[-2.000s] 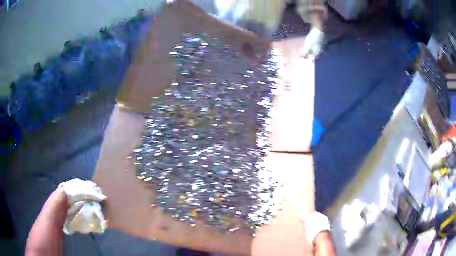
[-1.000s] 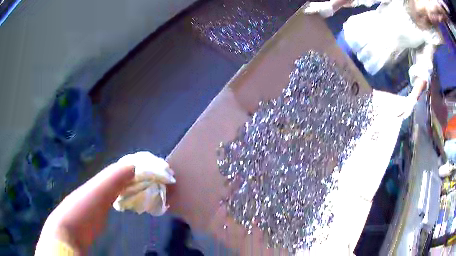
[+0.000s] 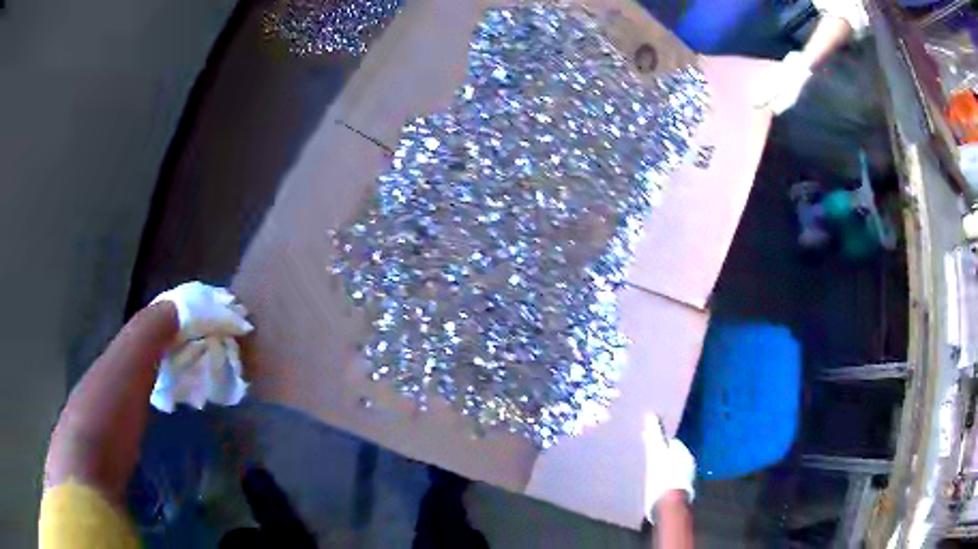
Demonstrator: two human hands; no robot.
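A brown cardboard sheet (image 3: 295, 257) with fold lines, an oval mark and dark print lies across the middle. A wide layer of small shiny metal parts (image 3: 504, 225) covers much of it. My left hand (image 3: 204, 349), in a white glove, is closed at the sheet's near left corner; its fingertips are hidden, and I cannot tell whether a cloth is also in it. My right hand (image 3: 667, 466), also white-gloved, grips the sheet's near right edge.
Another person's gloved hand (image 3: 788, 84) is at the sheet's far right edge. A second patch of metal parts (image 3: 332, 24) lies at the upper left. A blue stool (image 3: 751, 397) stands right of the sheet, beside a long pale bench edge (image 3: 920, 268).
The cardboard with its parts has shifted left and up in view since one second ago. My right hand has come back into view. The blue stool now shows.
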